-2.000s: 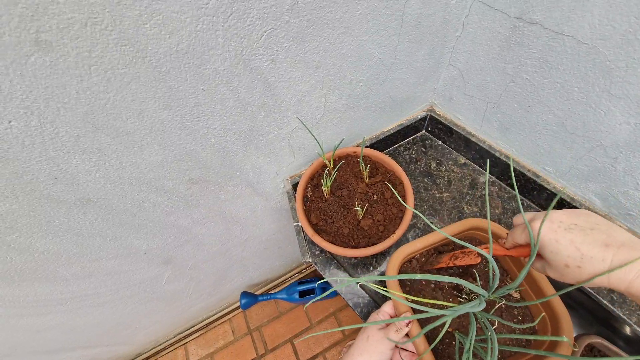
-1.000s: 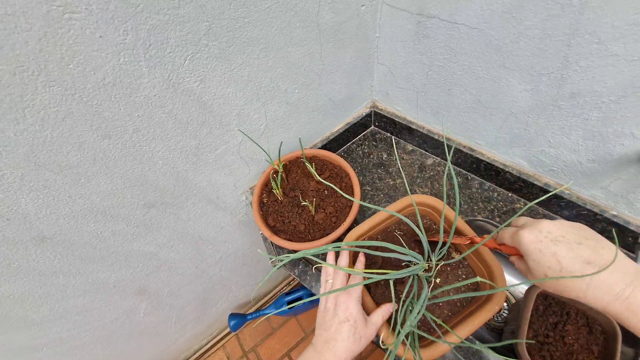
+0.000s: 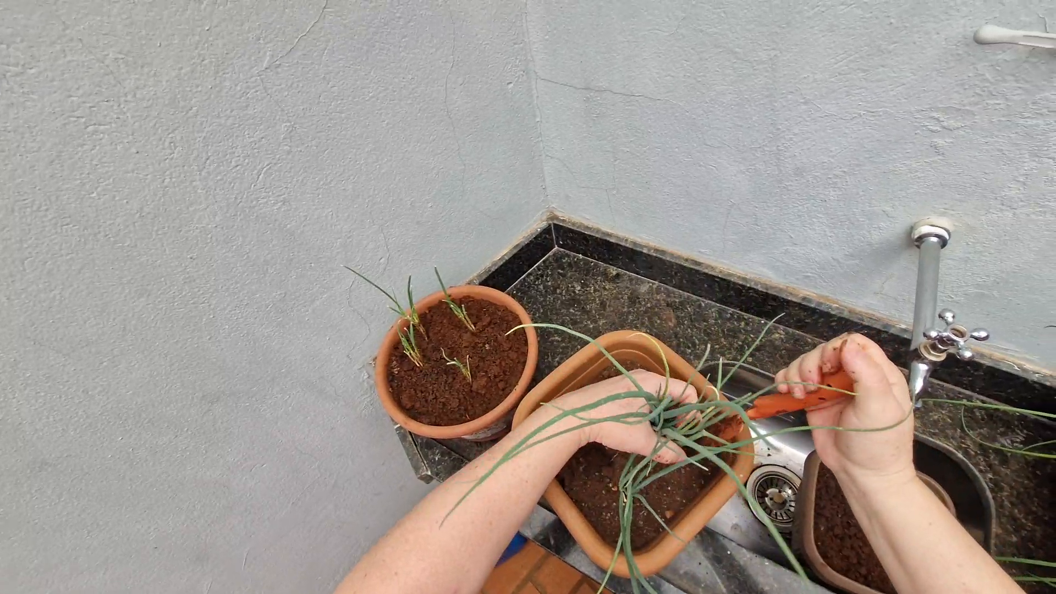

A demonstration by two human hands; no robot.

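A long-leaved green onion plant [image 3: 660, 421] grows in a rectangular terracotta-coloured planter [image 3: 569, 363] of dark soil. My left hand [image 3: 631, 417] reaches over the planter with its fingers around the base of the leaves; the leaves partly hide the fingertips. My right hand [image 3: 858, 388], to the right of the planter, grips the handle of an orange hand trowel [image 3: 804, 396], whose tip is hidden at the planter's right inner side among the leaves. A round terracotta-coloured pot [image 3: 458, 363] with several short green shoots stands to the left.
The dark granite countertop [image 3: 627, 297] meets the walls at a corner. A steel sink [image 3: 751, 520] with a drain lies right of the planter, holding a brown pot of soil [image 3: 841, 536]. A chrome tap [image 3: 928, 346] stands behind. Part of a blue object [image 3: 511, 549] shows below.
My left hand has moved from the planter's left side onto the base of the plant. My right hand still holds the orange trowel. The view has swung right, showing the tap.
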